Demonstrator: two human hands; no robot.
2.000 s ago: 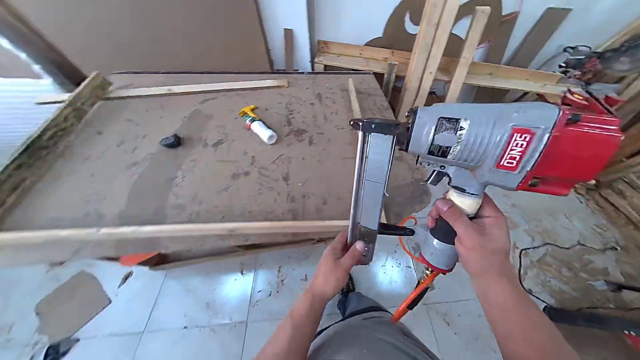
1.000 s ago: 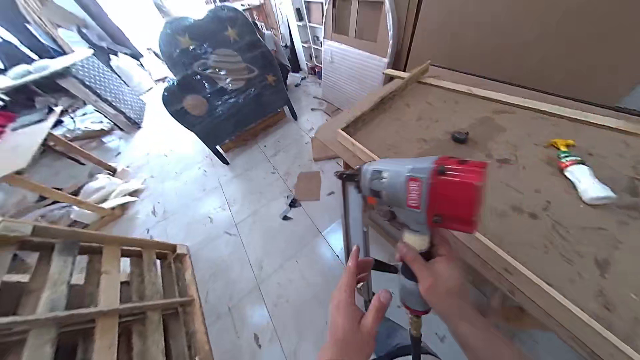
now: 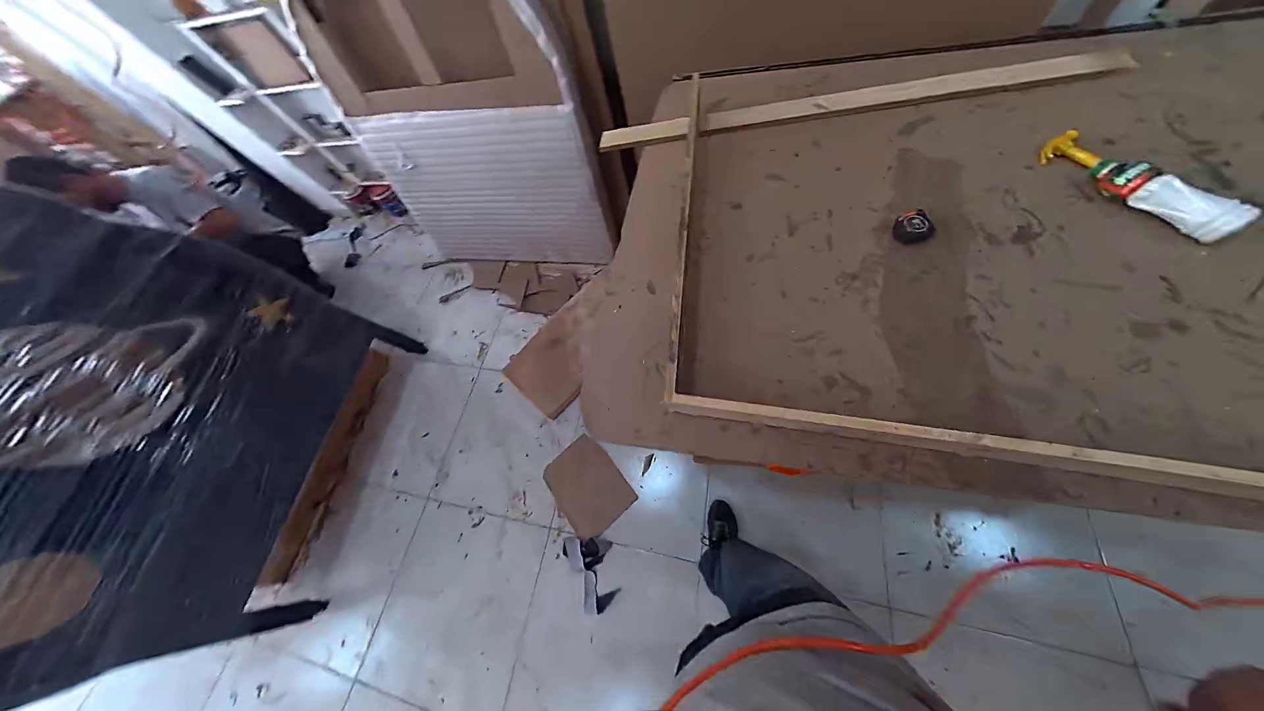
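At the bottom right corner a small blurred part of my right hand (image 3: pixel 1226 688) shows; what it holds cannot be seen. My left hand is out of view, and so is the pneumatic stapler. An orange air hose (image 3: pixel 790 644) runs across my legs toward the right edge. Thin wooden strips (image 3: pixel 869 425) lie joined at a corner on the brown board-topped table (image 3: pixel 820 326), and another wooden strip (image 3: pixel 889 97) crosses near the back. On the board are a black tape measure (image 3: pixel 913 227) and a white glue bottle (image 3: pixel 1190 205) with a yellow nozzle.
A dark, plastic-wrapped panel (image 3: pixel 148 415) with star and planet shapes stands at left. Behind it a person (image 3: pixel 188 202) is low near the shelves (image 3: pixel 267 89). Board scraps (image 3: pixel 590 487) lie on the tiled floor, and a foam-wrapped panel (image 3: pixel 484 183) stands behind the table.
The stapler and my left hand have left the view, and only part of my right hand remains at the lower right. The view has shifted and turned a lot.
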